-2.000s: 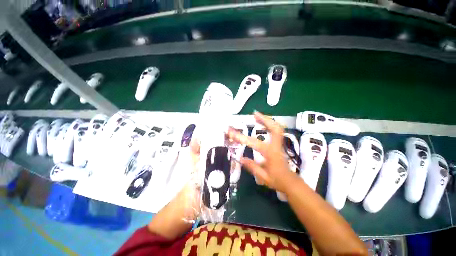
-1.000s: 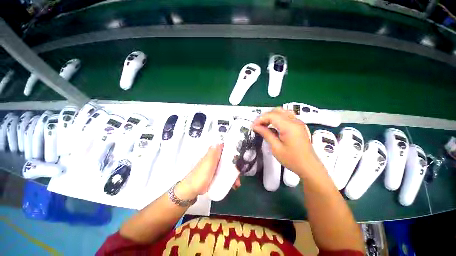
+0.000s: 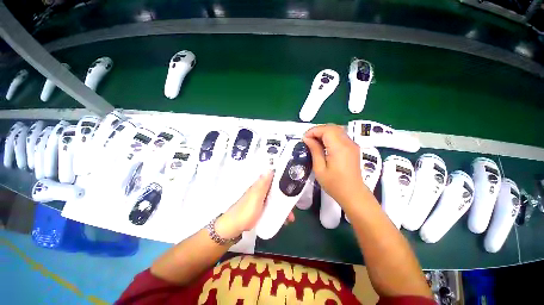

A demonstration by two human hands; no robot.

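A white device [image 3: 271,215] is held tilted in front of me, wide head up and away. A dark shiny oval front panel [image 3: 296,169] lies on its head. My left hand [image 3: 253,205] grips the device body from the left, with fingertips showing past its right side. My right hand [image 3: 334,156] has thumb and fingertips pinched together at the top edge of the panel; whether they hold film is too small to tell. A loose dark oval panel [image 3: 145,204] lies on the white work sheet [image 3: 107,217].
White devices [image 3: 396,184] stand in a row along the bench to the right, with more to the left. Two with dark panels [image 3: 242,145] lie just left of my hands. Several devices [image 3: 179,74] lie on the green conveyor belt [image 3: 250,77]. A blue bin [image 3: 83,235] is below left.
The wrapped panel is out of its clear bag and now lies flat on the held device's head. My right hand moved from open to pinching at its top. Belt devices have shifted in view.
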